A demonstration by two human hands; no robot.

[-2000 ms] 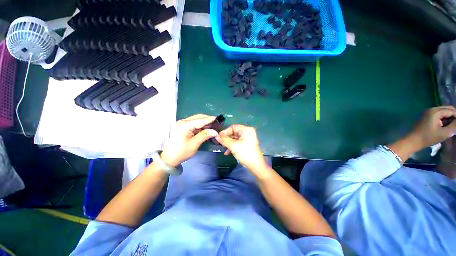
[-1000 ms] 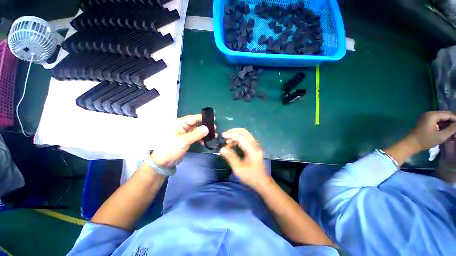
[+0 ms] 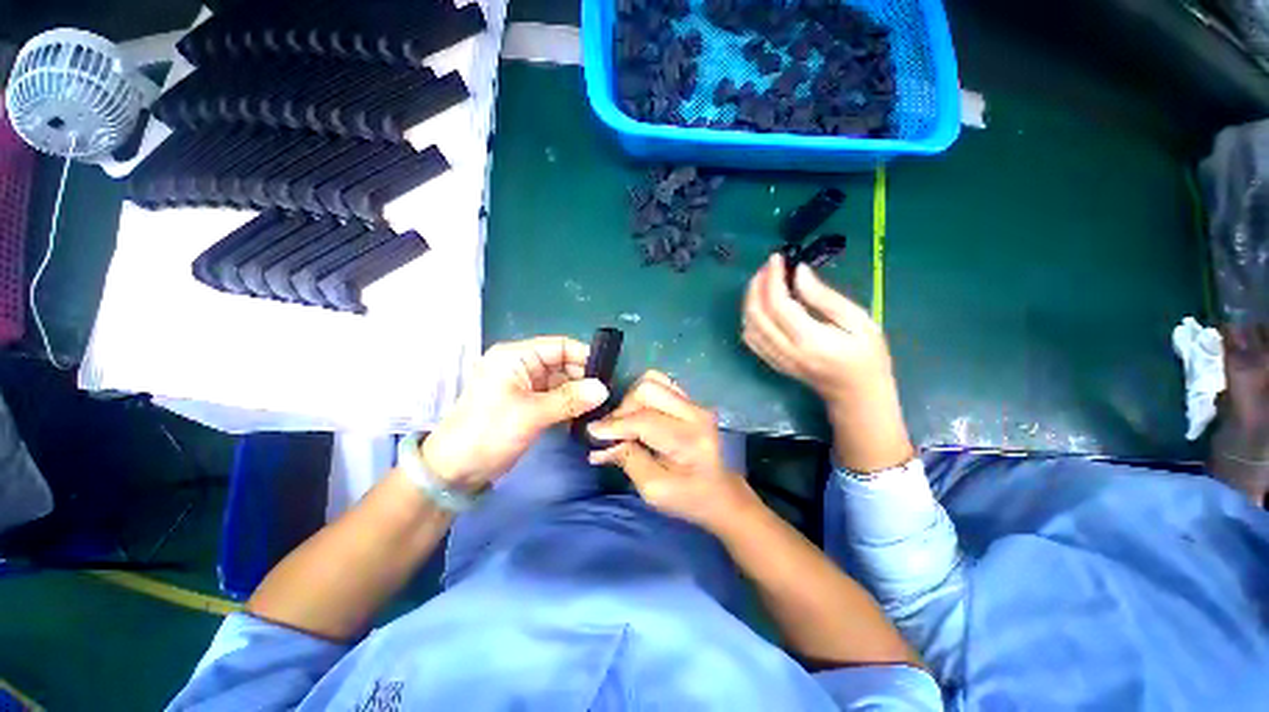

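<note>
A black housing (image 3: 604,359) stands upright between my hands at the bench's front edge. My left hand (image 3: 518,403) grips it with thumb and fingers. My right hand (image 3: 669,442) has its fingertips closed on the housing's lower end. Whether an insert is in my right fingers is hidden. A small heap of dark inserts (image 3: 676,216) lies on the green bench. Two loose housings (image 3: 816,212) lie right of the heap. Finished assemblies (image 3: 285,259) lie in zigzag rows at the left.
A blue basket (image 3: 779,148) of inserts stands at the back. A neighbour's hand (image 3: 821,334) reaches in at the loose housings. A yellow tape (image 3: 878,251), white sheet (image 3: 278,365), desk fan (image 3: 73,95), pink basket (image 3: 14,237) and crumpled white cloth (image 3: 1197,376) also show.
The neighbour's arm has moved left from the far right to the loose housings. The housing in my left hand has been turned upright, and my right fingers have closed on its lower end.
</note>
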